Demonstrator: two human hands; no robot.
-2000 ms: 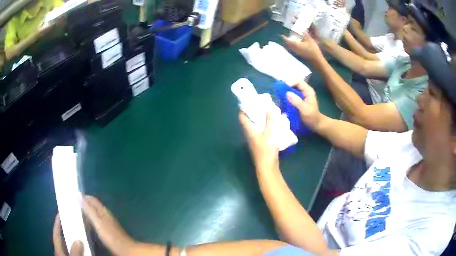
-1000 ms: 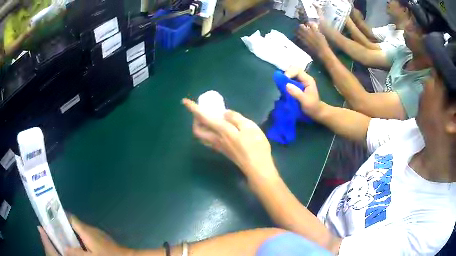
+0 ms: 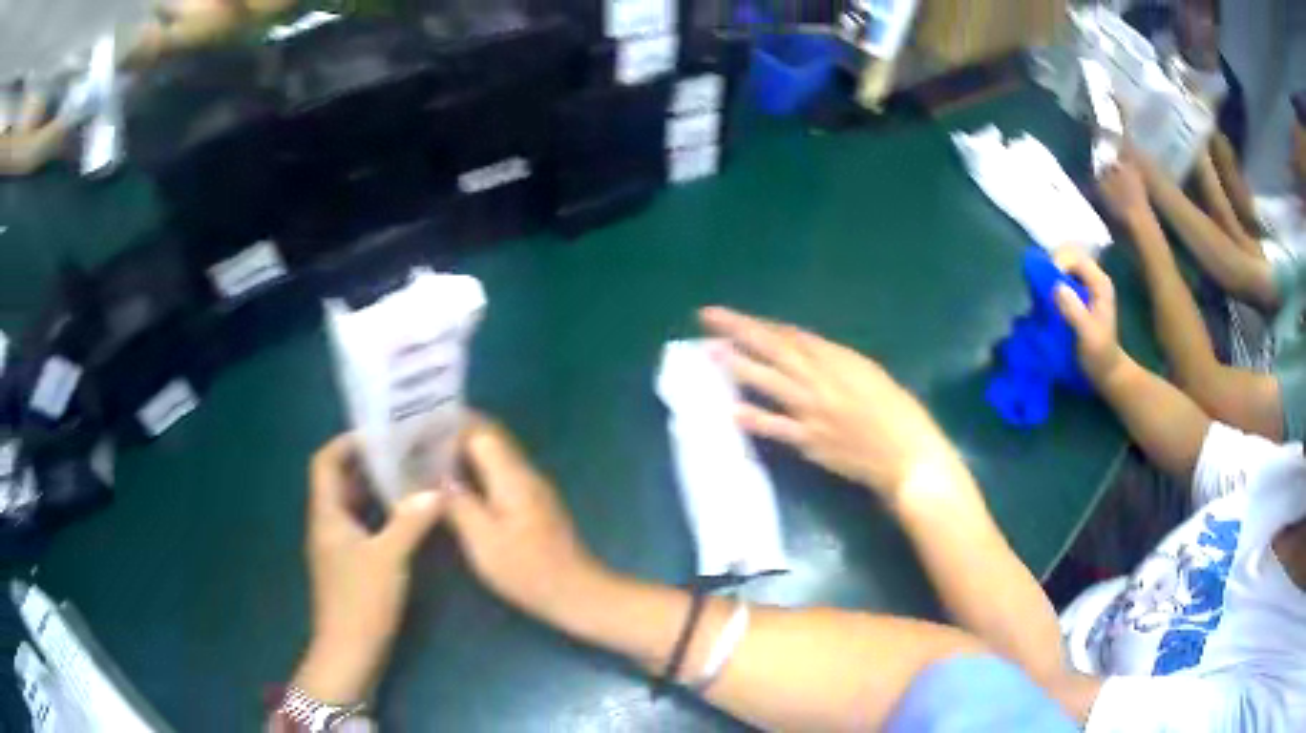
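Note:
A long white carton with dark print [image 3: 416, 375] stands tilted up in front of me, its top end ragged in outline and blurred. My left hand [image 3: 361, 523] grips its lower left side. My right hand [image 3: 501, 501] holds its lower right side, with both thumbs near the carton's lower front. A white wrapped product [image 3: 725, 465] lies on the green tabletop [image 3: 573, 344] just right of my hands. A neighbour's hand is spread beside its upper end; whether it touches is unclear.
Black boxes with white labels [image 3: 494, 215] line the far side. A neighbour at right holds a blue cloth [image 3: 1034, 351]. A white bag [image 3: 1034, 186] lies beyond it. A blue bin [image 3: 792, 75] is at the back. White cartons [image 3: 86, 666] are at lower left.
The view has swung left. The carton, earlier at the far left, is now more central with both hands around it. The wrapped product now lies on the table beside the neighbour's opened hand.

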